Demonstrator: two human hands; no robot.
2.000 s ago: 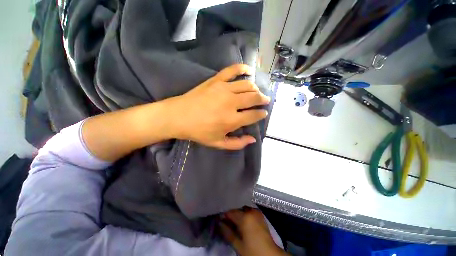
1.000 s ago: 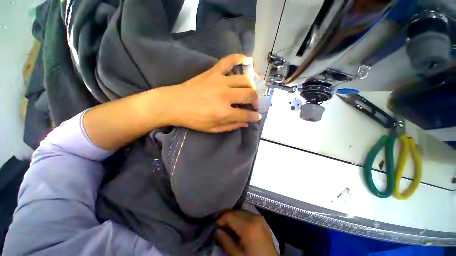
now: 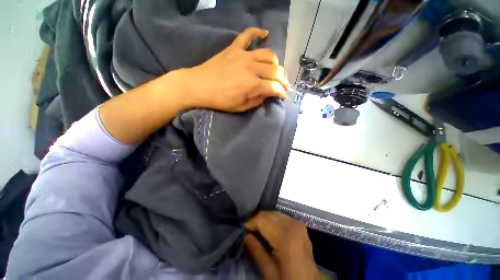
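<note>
The dark grey garment [image 3: 241, 147] lies bunched in front of me, its folded edge running along the sewing machine's needle area. My left hand [image 3: 238, 76] presses flat on the cloth beside the needle area, its fingertips bent near the machine's base. My right hand [image 3: 279, 240] pinches the garment's edge at the table's front rim; its fingertips are partly hidden by cloth. Yellow and pale stitch lines show on the cloth. The white sewing machine [image 3: 384, 49] stands at the upper right. Its needle tip is too unclear to tell.
Scissors [image 3: 436, 131] with green and yellow handles lie on the white table [image 3: 340, 180] at the right. A measuring strip [image 3: 373, 240] edges the table's front. A blue crate [image 3: 405, 268] is below. More garments [image 3: 71, 82] hang at the left.
My left hand has moved up along the cloth. My right hand has shifted up slightly and a straight edge strip now shows between the hands. The lower cloth has bunched differently.
</note>
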